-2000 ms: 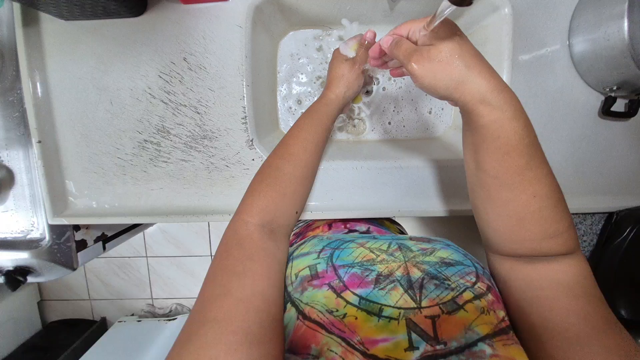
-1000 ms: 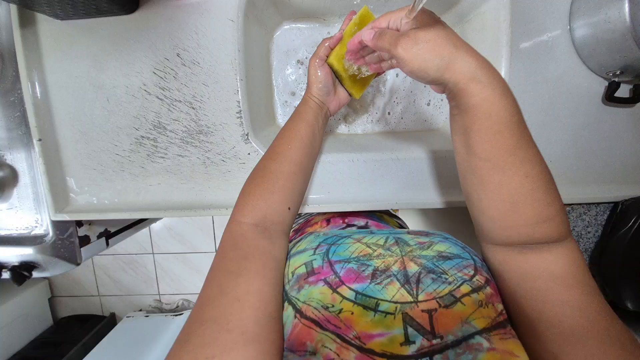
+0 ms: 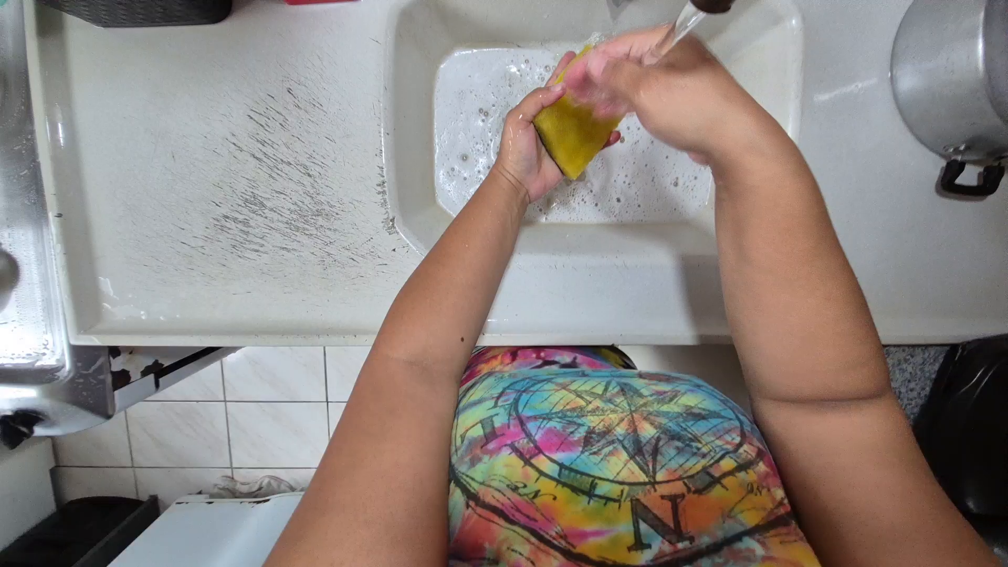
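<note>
A yellow kitchen sponge (image 3: 576, 135) with a dark underside lies tilted in my left hand (image 3: 529, 150), thumb on its near face and fingertips showing past its far edge. My right hand (image 3: 654, 87) is blurred; its fingers touch the sponge's upper right part, and whether they grip it is unclear. Water runs from the dark tip of a faucet (image 3: 711, 4) over my right hand. Both hands are above the white sink basin (image 3: 413, 118), where sudsy water (image 3: 472, 118) covers the bottom.
A metal pot (image 3: 949, 79) with a black handle stands on the right counter. The left counter (image 3: 236, 173) bears dark scratches or marks. A black basket (image 3: 150, 9) is at the upper left, a steel stove (image 3: 47, 346) at the far left. The counter's front edge runs before my body.
The yellow sponge was not plainly visible two seconds ago; one second ago it showed in my left hand with my right fingers on it. It now sits slightly lower and is turned differently.
</note>
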